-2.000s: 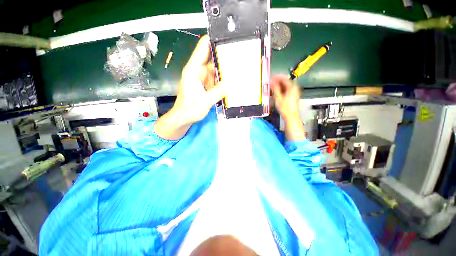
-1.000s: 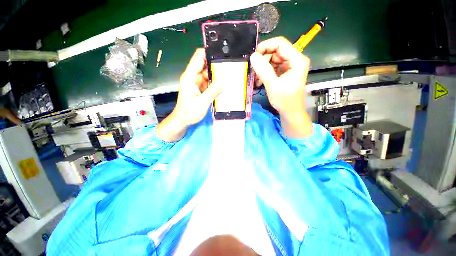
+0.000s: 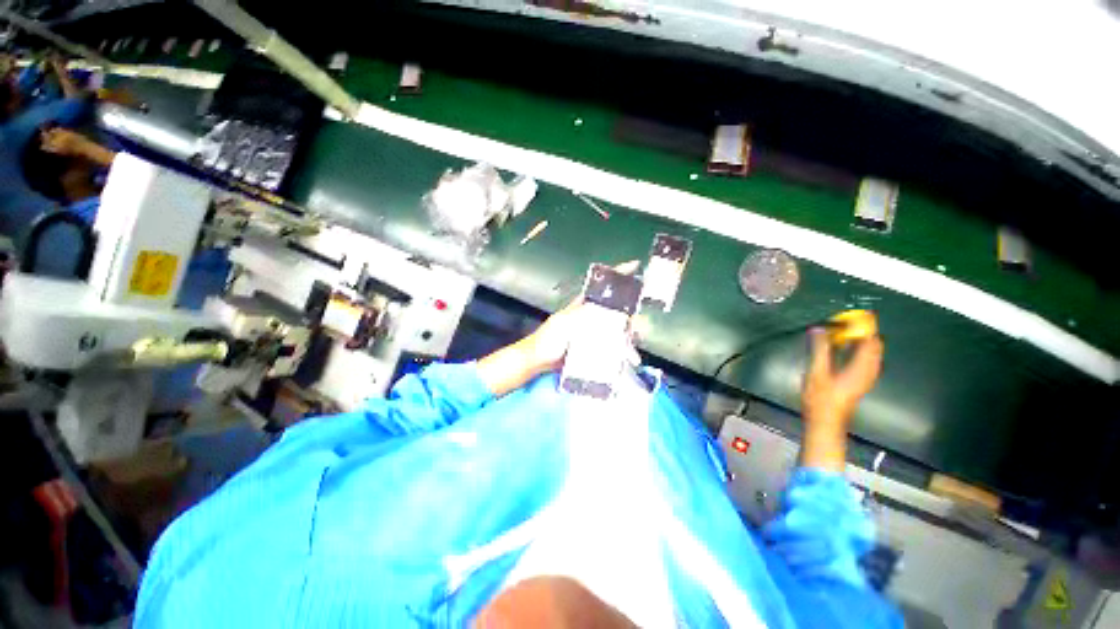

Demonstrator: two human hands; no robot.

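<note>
My left hand (image 3: 550, 340) holds an open-backed phone (image 3: 598, 342) in front of my chest, its black camera end pointing away from me. My right hand (image 3: 840, 383) is out to the right over the bench, its fingers around a yellow corded tool (image 3: 852, 326). The tool's tip cannot be made out; a black cable runs from it to the left. A second open phone (image 3: 667, 270) lies on the bench just beyond the held one.
A grey round disc (image 3: 769, 277), a crumpled clear bag (image 3: 470, 200), a small yellow stick (image 3: 533, 231) and a red-ended thin probe (image 3: 593, 205) lie on the bench. Beyond the white rail (image 3: 786, 219), the belt carries several phones. A white machine (image 3: 147, 240) stands left; a person is at far left.
The view has swung and widened. My right hand has left the phone, moved right and taken hold of the yellow tool. The second phone on the bench now shows.
</note>
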